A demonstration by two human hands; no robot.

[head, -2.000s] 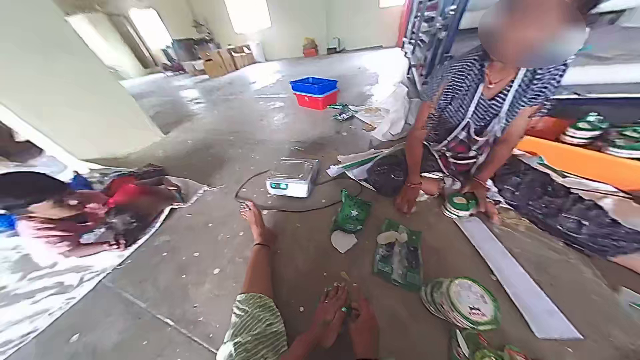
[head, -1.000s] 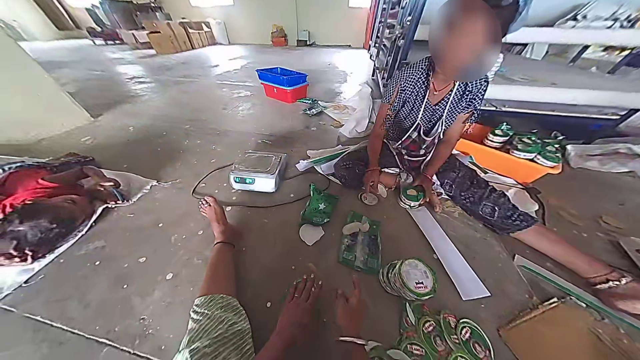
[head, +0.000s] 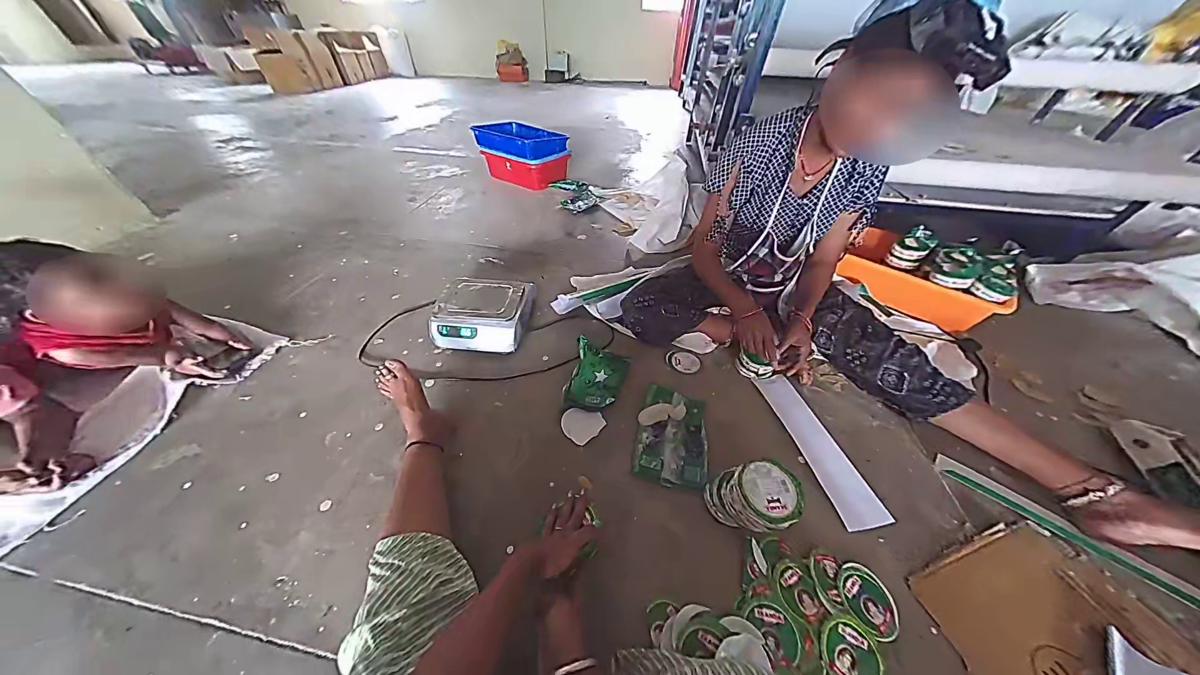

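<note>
My left hand (head: 565, 539) lies over a green round label or small stack of them (head: 591, 517), low in the middle, its fingers curled on top. Just below is my right hand (head: 562, 605), mostly hidden by the left; its grip cannot be seen. Right of them, a leaning stack of green-rimmed round labels (head: 769, 489) rests on the floor, with a loose pile of green and red round labels (head: 797, 609) nearer me. Beyond are a green packet (head: 595, 373), a flat green plastic pouch (head: 669, 439) and a whitish scrap (head: 583, 427).
A digital scale (head: 483, 316) with its cable stands ahead. Opposite, a seated person holds a round stack beside a long white strip (head: 825, 455). An orange crate (head: 923, 292) holds more stacks. Cardboard (head: 1022, 591) lies at right; another person is at far left.
My hands, apart on the floor a second ago, have come together over the green round thing. The seated person's hands have come together on their stack, and a white disc lies beside them.
</note>
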